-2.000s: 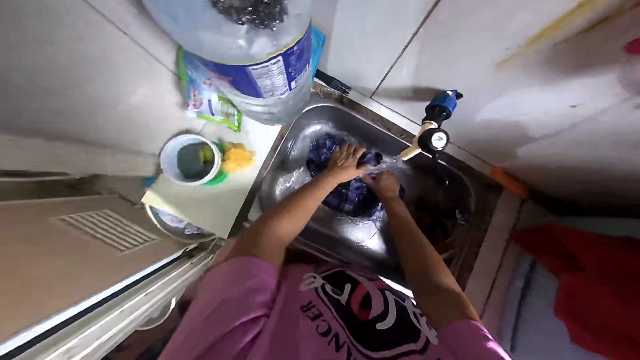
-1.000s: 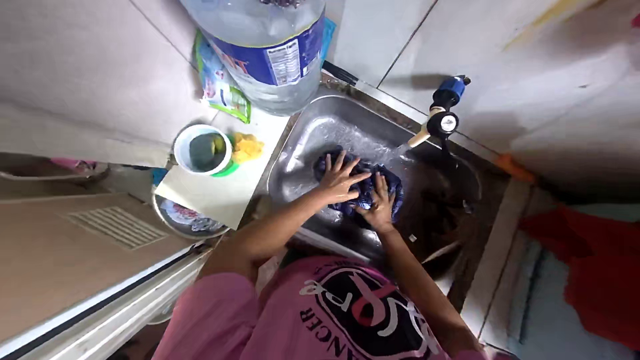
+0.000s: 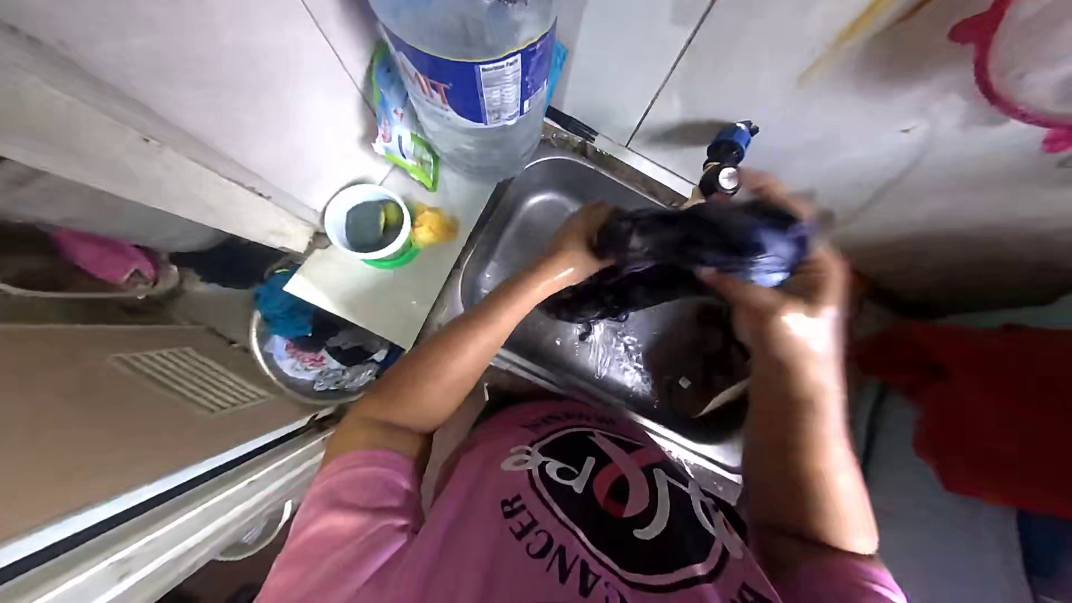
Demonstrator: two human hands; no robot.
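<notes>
A wet dark blue cloth is stretched between my two hands above a stainless steel sink. My left hand grips its left end. My right hand, blurred, holds the other end close to the faucet, which has a blue fitting on top. Part of the cloth hangs lower over the basin. The faucet's spout is mostly hidden behind the cloth and hand. Drops and wet streaks show on the sink's bottom.
Left of the sink, a ledge bears a white tub with a sponge, a yellow scrubber, a packet and a large water bottle. Below stands a basin of clothes. Red cloth lies at the right.
One second ago both hands pressed spread on the cloth at the sink's bottom. Now the cloth is lifted and stretched between them, my right hand having moved up toward the faucet.
</notes>
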